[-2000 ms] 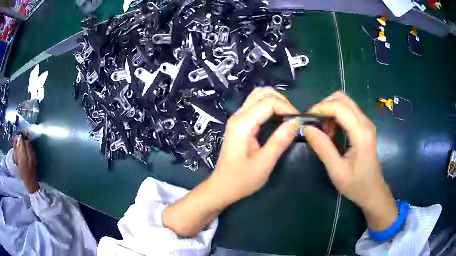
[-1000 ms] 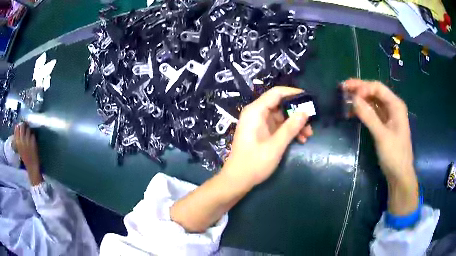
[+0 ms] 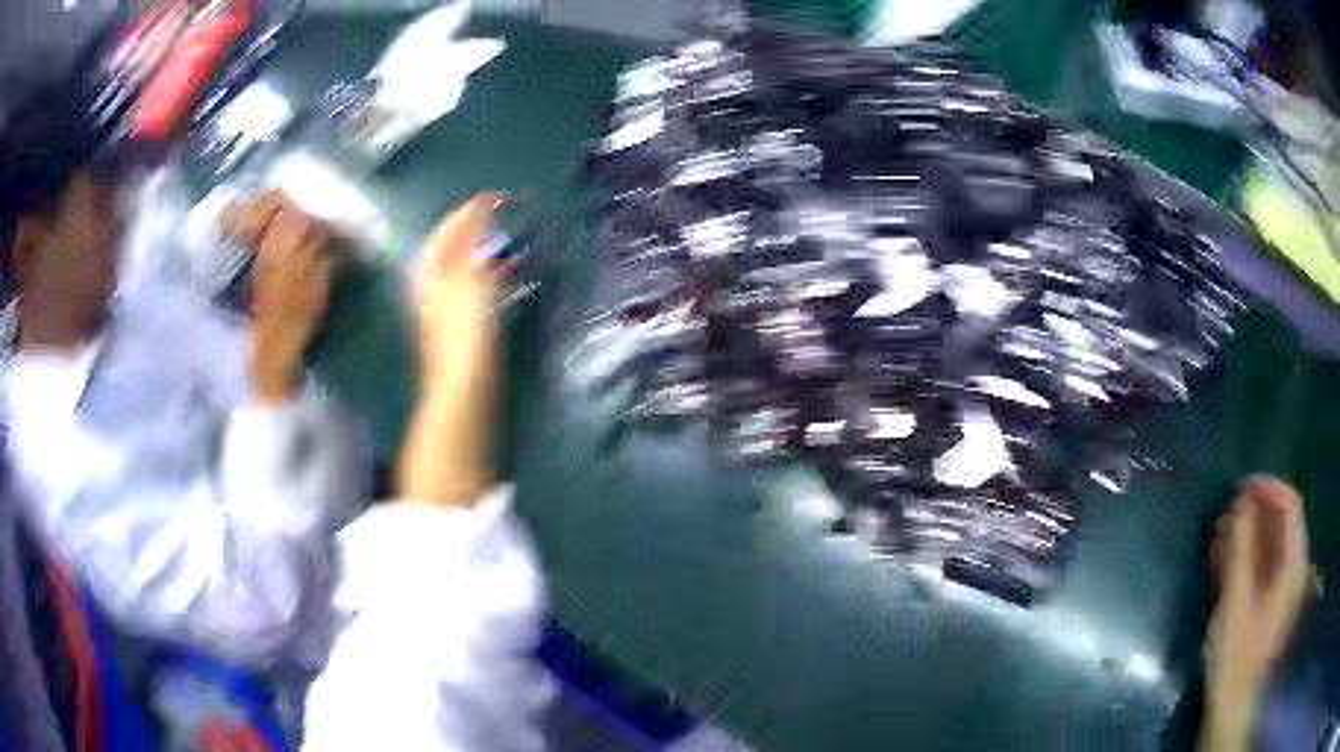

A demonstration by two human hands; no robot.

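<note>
The view is strongly blurred. My left hand is stretched out over the green surface, left of the clip pile. A small dark thing with a pale spot shows at its fingertips; blur hides whether the fingers grip it. My right hand is at the far right, partly cut off, its fingers curled; nothing can be made out in it. The large pile of spring clips lies between my hands. A dark flat block lies at the pile's near edge.
Another person's hand and white sleeve are close left of my left hand. White pieces and a red thing lie at the upper left. The grey rail and a yellow sheet are at the right.
The view has swung left. My left hand has moved from right of the pile, where it held a lit watch, to its left side. My right hand is now at the picture's right edge.
</note>
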